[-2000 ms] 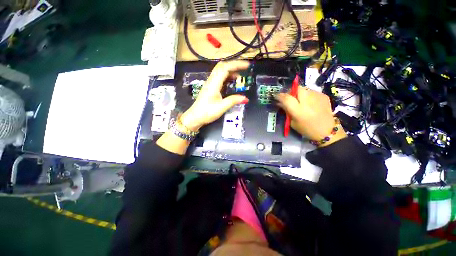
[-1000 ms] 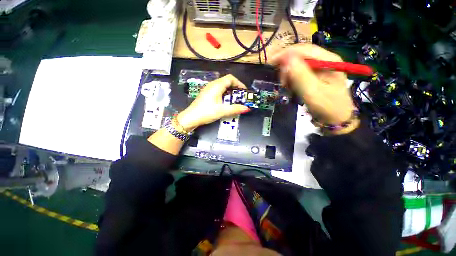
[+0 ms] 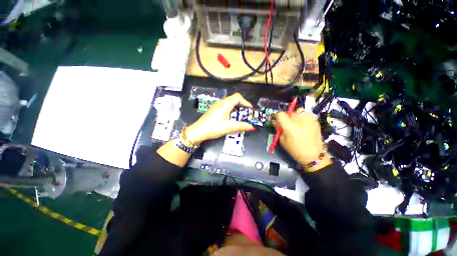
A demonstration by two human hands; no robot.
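Note:
My left hand [image 3: 216,120] holds a small crowded circuit board [image 3: 254,116] between thumb and fingers, over the upper middle of the black test fixture [image 3: 215,161]. My right hand [image 3: 300,134] grips a red test probe [image 3: 275,139] that slants across its fingers, beside the board's right end. My right fingertips are close to that end; whether they touch it is unclear. The white universal outlet [image 3: 233,144] shows below the board. A green contact board [image 3: 206,103] is at the fixture's upper left; the right one is partly hidden by my right hand.
An instrument [image 3: 220,30] stands on a wooden board [image 3: 200,70] with cables and a short red piece [image 3: 223,61]. A white power strip [image 3: 171,65] is left of it. A white sheet [image 3: 95,115] lies at left. A dark tangle of corded boards [image 3: 396,130] fills the right.
My right hand has come down and left from above the fixture to the board's right end, its red probe now slanting. My left hand still holds the board. The camera view has shifted.

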